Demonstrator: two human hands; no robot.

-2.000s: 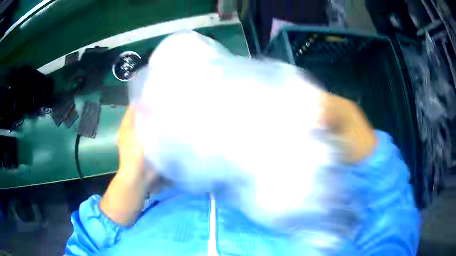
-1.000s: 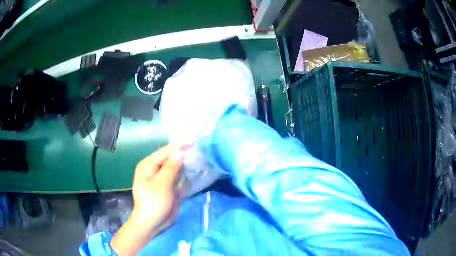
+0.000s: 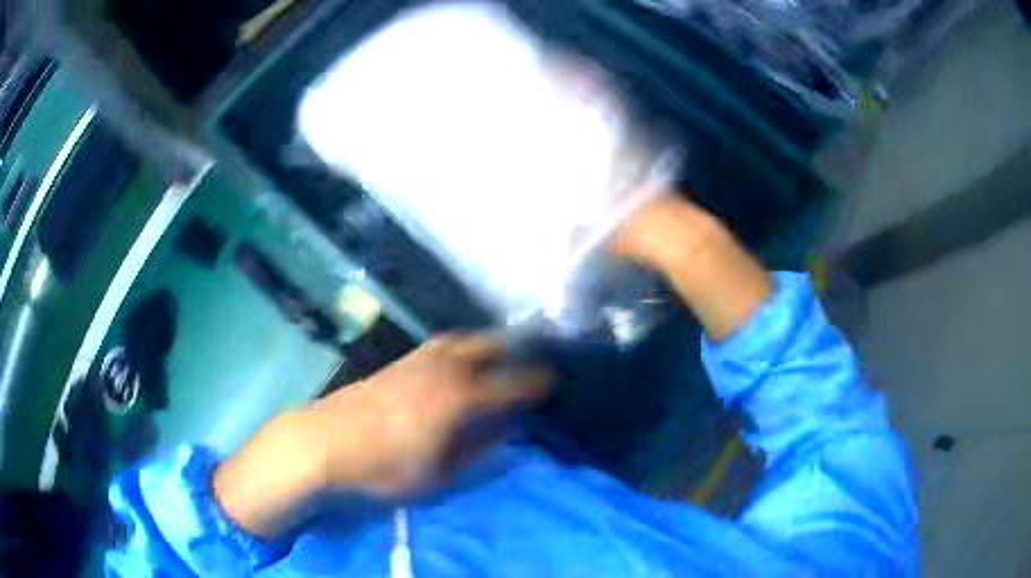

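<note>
A bright white plastic bag [image 3: 464, 136], bulky and overexposed, is over the dark green crate [image 3: 746, 124]; its contents cannot be seen. My right hand [image 3: 678, 248] is at the bag's right side, its fingers blurred and partly hidden by the clear plastic, closed on the bag. My left hand [image 3: 407, 412] is near the bag's lower end, above the bench corner and crate edge. Its fingers are blurred, and I cannot tell whether they touch the bag.
The green bench [image 3: 232, 373] is at the left with the round screw dish [image 3: 120, 379], dark flat pieces and a dark stick-shaped tool [image 3: 277, 288]. A pale yellow block [image 3: 360, 311] sits at the bench edge. Crumpled clear plastic [image 3: 780, 40] lies beyond the crate. Grey floor [image 3: 961, 373] is at the right.
The view has turned right toward the crate. The white bag has moved from over the bench to over the crate. My arms are no longer crossed over the bag.
</note>
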